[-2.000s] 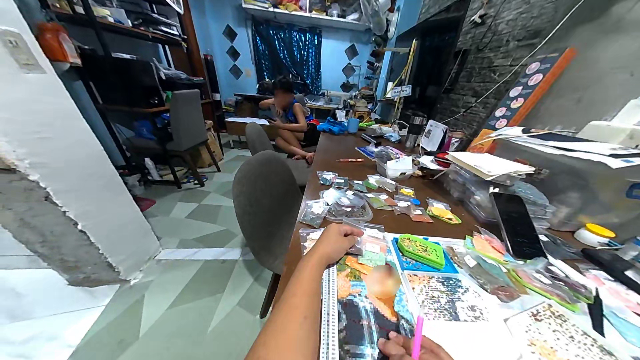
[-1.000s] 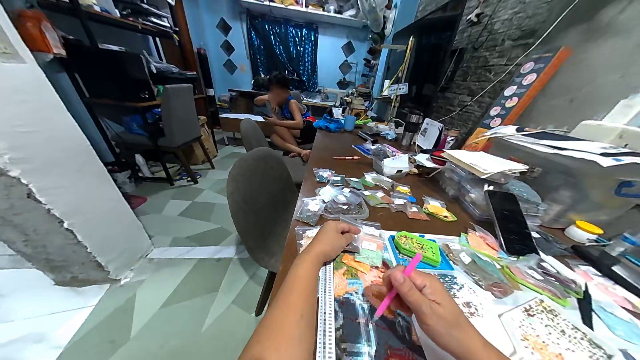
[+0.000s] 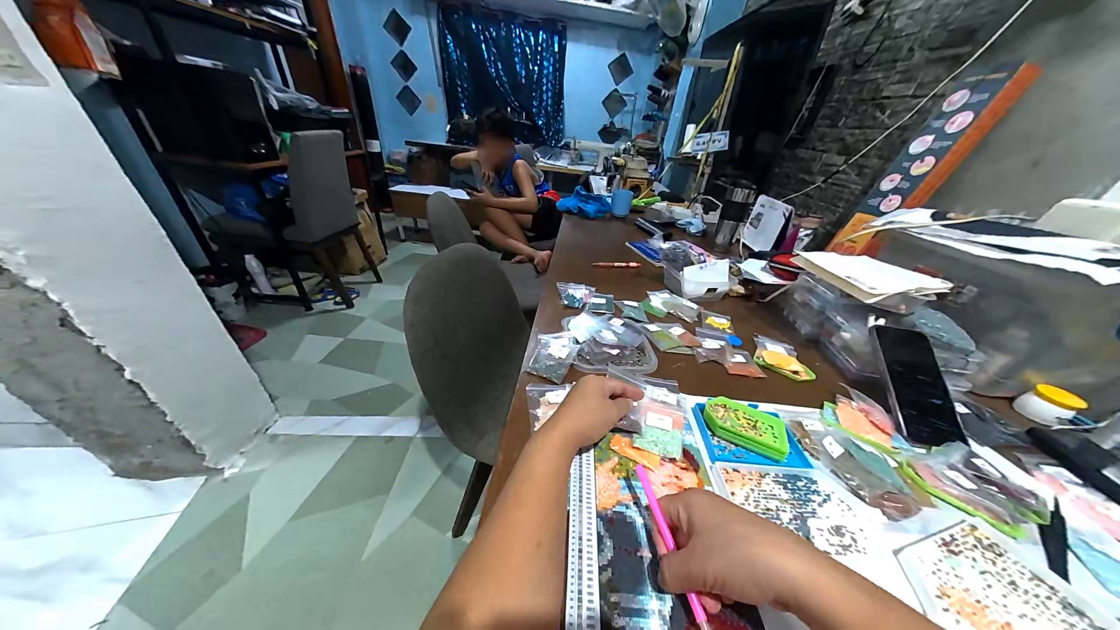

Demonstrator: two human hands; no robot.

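My right hand point(image 3: 713, 551) is closed around a pink pen-shaped applicator point(image 3: 656, 507) over a diamond-painting canvas point(image 3: 626, 542). A white perforated ruler point(image 3: 581, 542) lies along the canvas's left edge. My left hand point(image 3: 599, 404) rests at the canvas's upper left, among small clear bags of beads point(image 3: 661, 411); whether its fingers hold one is unclear. Just right of these bags, a green tray of beads point(image 3: 745, 427) sits on a blue tray point(image 3: 801, 457). White sheets with scattered beads point(image 3: 796, 507) lie to the right of my right hand.
More bead bags point(image 3: 669, 337) and a clear plastic container point(image 3: 612, 354) stand farther up the brown table point(image 3: 604, 249). A black phone point(image 3: 917, 385) leans at the right. Gray chairs point(image 3: 464, 350) line the left side, and a person point(image 3: 507, 184) sits at the far end.
My right hand with the pink applicator rose from the bottom edge, then lowered and turned its tip downward over the canvas. My left hand stays by the bags.
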